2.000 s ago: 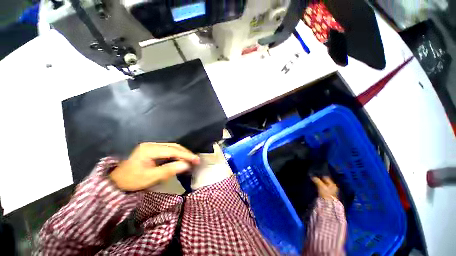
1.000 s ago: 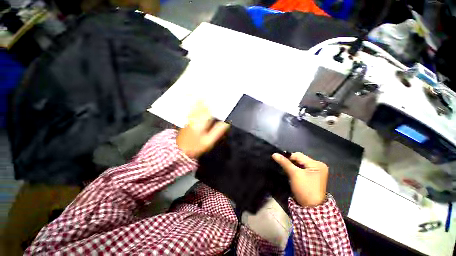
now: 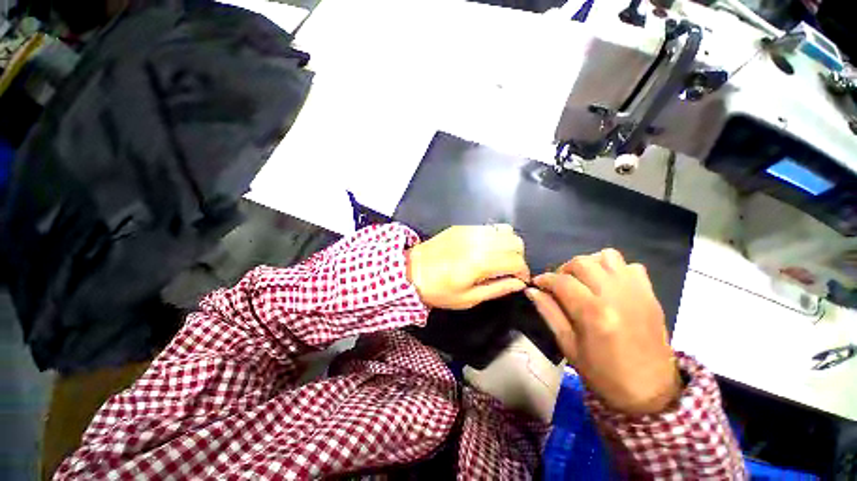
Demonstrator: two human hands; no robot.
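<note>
A flat, smooth black base panel [image 3: 601, 221] lies on the white table, its far edge by the presser foot [image 3: 562, 160] of the sewing machine. A looser black pocket piece [image 3: 484, 333] hangs over the panel's near side toward my lap. My left hand [image 3: 470, 267] pinches its edge from the left. My right hand [image 3: 611, 324] pinches the same edge from the right. The fingertips of both hands nearly meet. The exact fold between them is hidden by the fingers.
A large heap of black fabric [image 3: 141, 160] is at the left. The white machine head [image 3: 686, 94] with its lit screen [image 3: 799, 176] stands at the upper right. Thread snips [image 3: 833, 357] lie at the right. A blue basket [image 3: 573, 432] is partly visible below.
Two seconds ago my right hand was in the blue basket. Since one second ago, my left hand has moved right along the pocket piece, and both hands have come close together.
</note>
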